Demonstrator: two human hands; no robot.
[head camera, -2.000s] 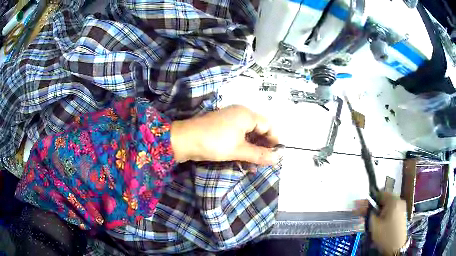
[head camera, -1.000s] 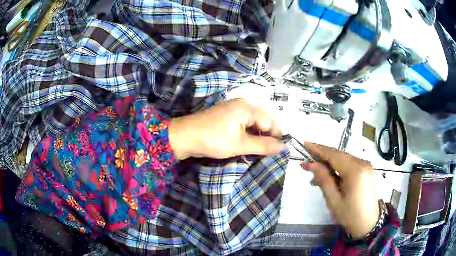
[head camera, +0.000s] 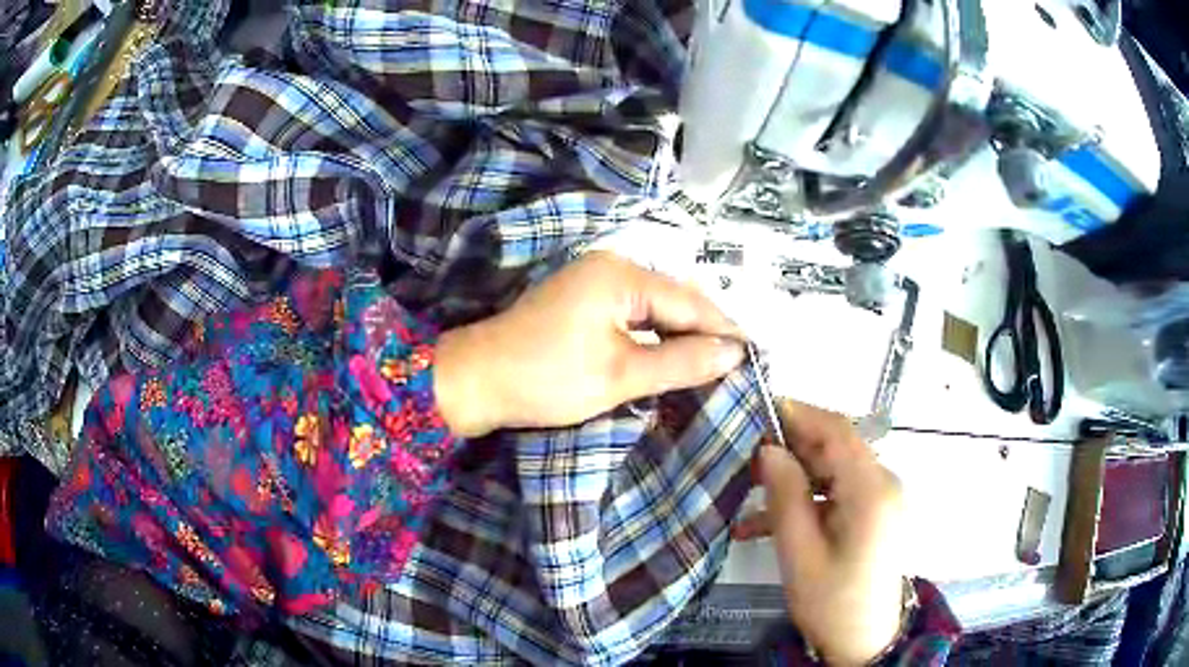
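My left hand (head camera: 593, 341) pinches an edge of the plaid cloth (head camera: 574, 521) between thumb and fingertips, left of centre and in front of the needle area. My right hand (head camera: 835, 508) holds a slim silver tool (head camera: 767, 395), its tip touching or very near the cloth edge at my left fingertips. Whether the tool's prongs are open or closed cannot be told. The cloth hangs over the table's front edge and is heaped to the left.
The white sewing machine head (head camera: 835, 104) stands at the upper right. Black-handled scissors (head camera: 1024, 332) lie right of the silver guide arm (head camera: 897, 352). A brown-edged framed panel (head camera: 1132, 506) is at the far right. Yellowish loops (head camera: 47, 111) show at the far left.
Two seconds ago my right hand held the scissors at the right. They now lie on the table, and the hand has moved left with the slim tool, which has swung more upright since one second ago.
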